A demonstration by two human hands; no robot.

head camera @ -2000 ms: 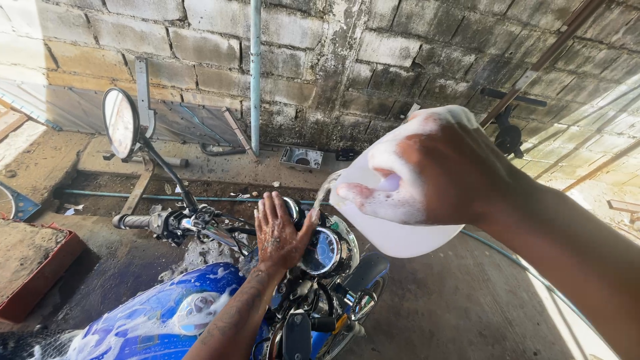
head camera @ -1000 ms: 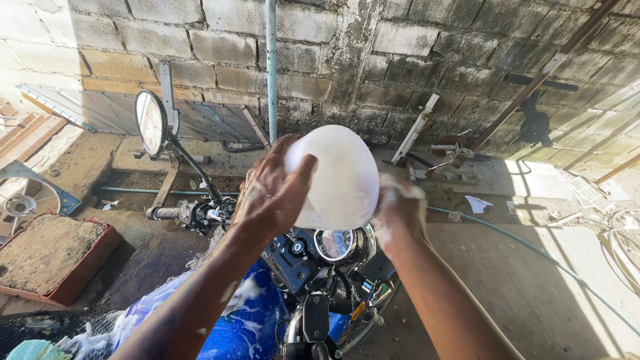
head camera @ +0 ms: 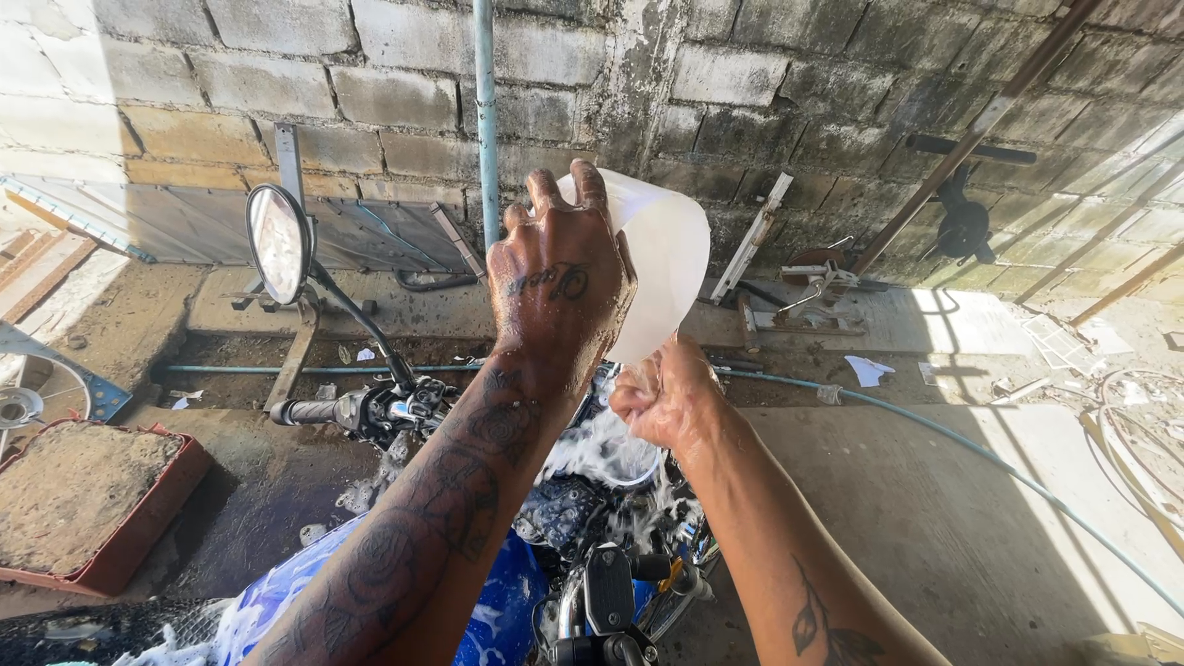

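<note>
A translucent white plastic container (head camera: 661, 259) is tipped above the front of a blue motorcycle. My left hand (head camera: 560, 268), wet and tattooed, grips its left side from above. My right hand (head camera: 668, 393) is curled, wet and soapy at the container's lower edge; whether it grips the rim cannot be told. Below my hands, white suds lie over the gauge cluster (head camera: 634, 462). Foam also streaks the blue fuel tank (head camera: 499, 601). The left handlebar grip (head camera: 305, 413) and round mirror (head camera: 279, 242) extend to the left, and the brake fluid reservoir (head camera: 608, 587) is near the bottom.
A concrete block wall (head camera: 573, 55) with a blue pipe (head camera: 486, 120) stands behind. A thin blue hose (head camera: 925, 421) crosses the floor. At left is a red container filled with hardened material (head camera: 83, 499); metal pieces (head camera: 814, 287) lean by the wall.
The container has gone from hanging upright over the gauges to tipped between my hands. Foamy liquid now covers the gauges, which were visible one second ago.
</note>
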